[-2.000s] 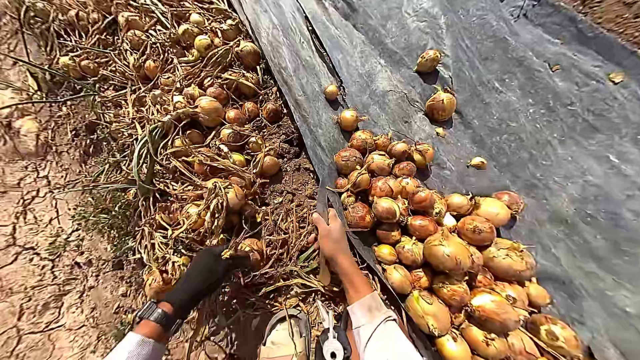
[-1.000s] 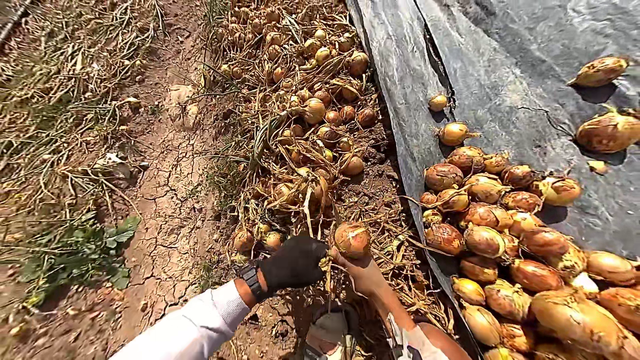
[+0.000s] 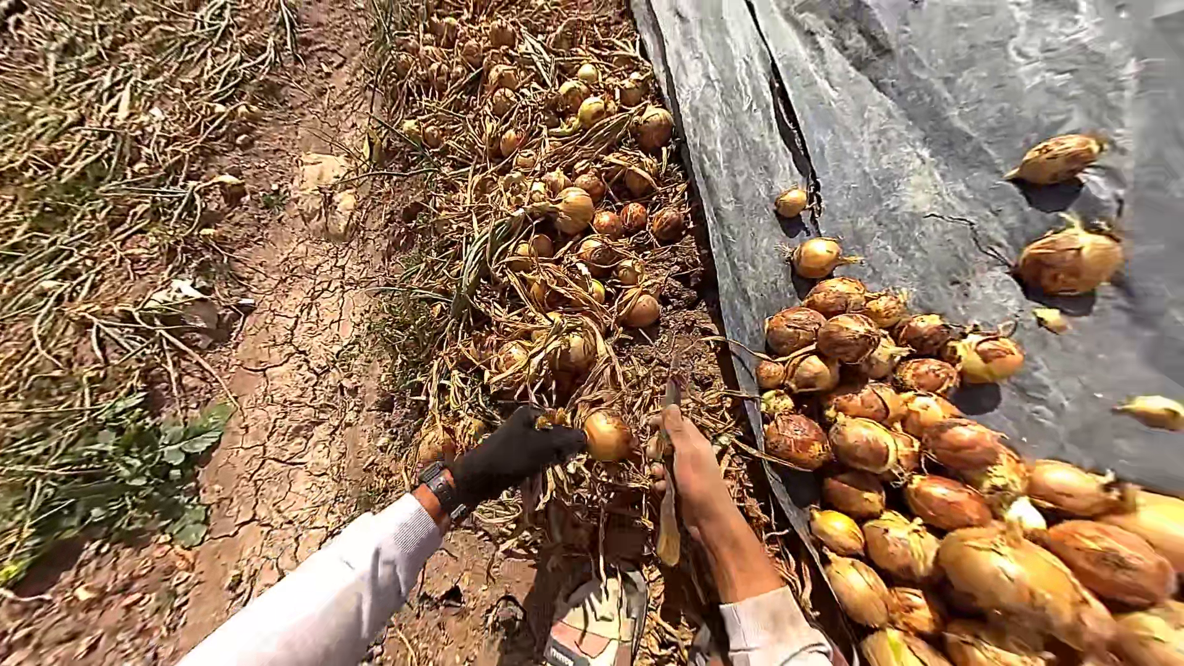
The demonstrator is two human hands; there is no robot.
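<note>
My left hand [image 3: 520, 453], in a black glove with a watch at the wrist, is closed on the dry top of a yellow onion [image 3: 608, 437]. The bulb sits just beyond its fingertips. Bare, my right hand [image 3: 689, 462] grips a knife [image 3: 669, 527] by its light handle, the thin blade pointing up the view, a little right of that onion. Uncut onions with dried tops [image 3: 573, 211] lie in a row ahead of both hands. To the right, a pile of onions [image 3: 943, 499] rests on a grey sheet [image 3: 888, 111].
Cracked dry soil [image 3: 296, 398] runs along the left, with a leafy green weed [image 3: 148, 462] and dry stalks beyond. A shoe [image 3: 597, 620] shows at the bottom. Loose onions [image 3: 1071, 259] lie apart on the sheet at the right.
My right hand was at an onion a second ago; now it is to the right of the held one, with the knife plainly visible. The view has swung left since the oldest frame.
</note>
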